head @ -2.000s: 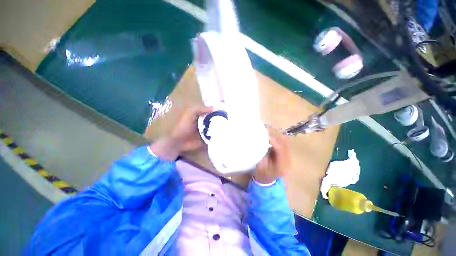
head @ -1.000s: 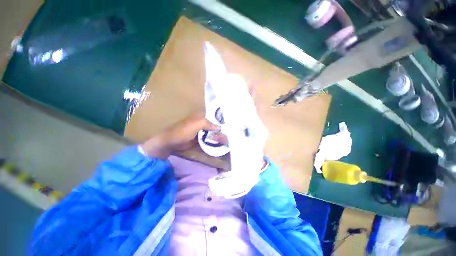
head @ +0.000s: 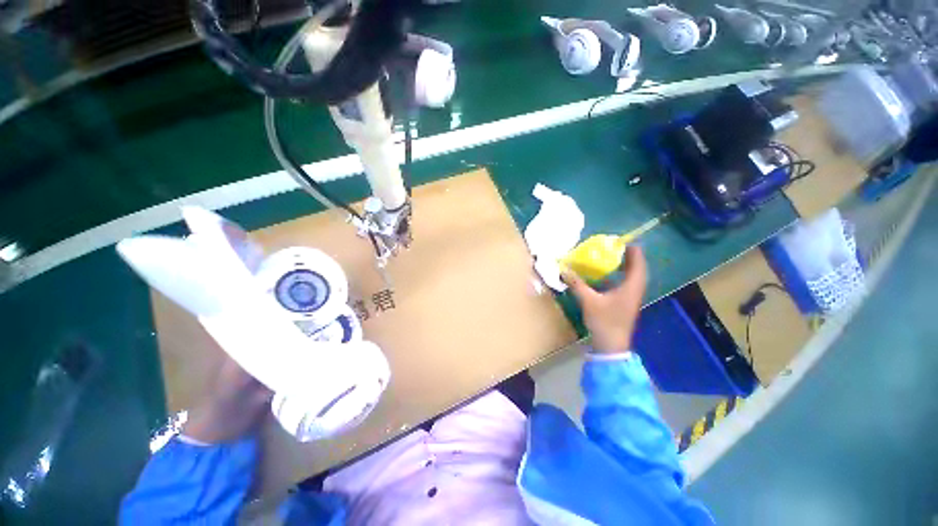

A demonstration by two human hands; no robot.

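The white cat-ear headphones (head: 242, 334) are held over the left part of the brown cardboard mat (head: 463, 298). My left hand (head: 221, 406) grips them from below, its fingers partly hidden behind the headband. A speaker driver side (head: 301, 292) with a dark round centre faces up beside the arch, with an open cup shell (head: 337, 327) just below it. My right hand (head: 614, 298) is on the yellow squeeze bottle (head: 597, 257), thumb and fingers around its body, at the mat's right edge. The bottle's long nozzle points up and right.
A suspended screwdriver (head: 375, 164) with a black hose (head: 278, 77) hangs over the mat's back. A white cloth (head: 553, 234) lies beside the bottle. A blue bin (head: 710, 190) holds a black unit. More headphones (head: 581, 46) stand beyond the white rail (head: 514, 128).
The view has swung right. My right hand has left the headphones and reached the yellow bottle. My left hand still holds the headphones, now on the left of the view.
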